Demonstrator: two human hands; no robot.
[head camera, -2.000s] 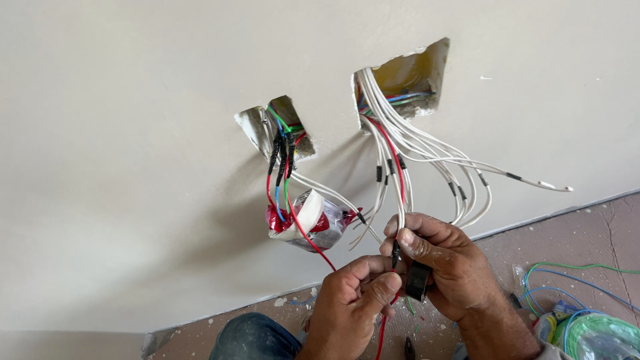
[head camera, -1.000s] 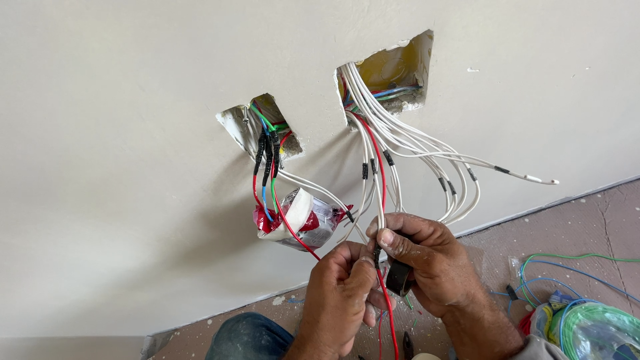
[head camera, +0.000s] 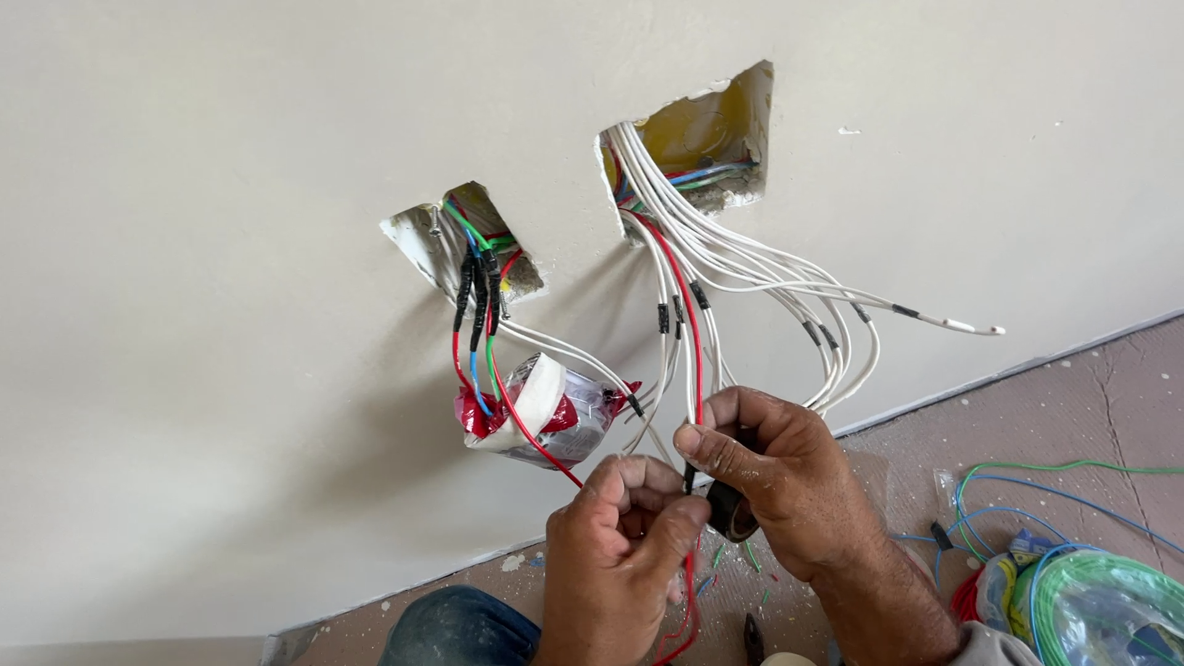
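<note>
My left hand (head camera: 620, 555) pinches the lower end of a white cable wrapped in black tape, beside a red wire (head camera: 689, 314). Just above, my right hand (head camera: 777, 472) grips the white cable and red wire between thumb and fingers, with a roll of black electrical tape (head camera: 732, 511) held under the palm. White cables (head camera: 731, 245), several with black tape bands, hang from the right wall box (head camera: 708, 134). Out of the left wall box (head camera: 490, 231) come red, blue and green wires with black-taped joints (head camera: 479, 291). A wrapped bundle (head camera: 569, 421) hangs below them.
Coils of green and blue wire (head camera: 1101, 592) in plastic lie on the dusty tiled floor (head camera: 1036, 407) at the right. Pliers (head camera: 754, 638) and wire scraps lie below my hands. My knee (head camera: 458, 629) is at the lower left, near the wall's base.
The red wire, bent among the white cables at first, now runs straight down through my fingers beside a white cable. Both hands stay close together at the taped spot.
</note>
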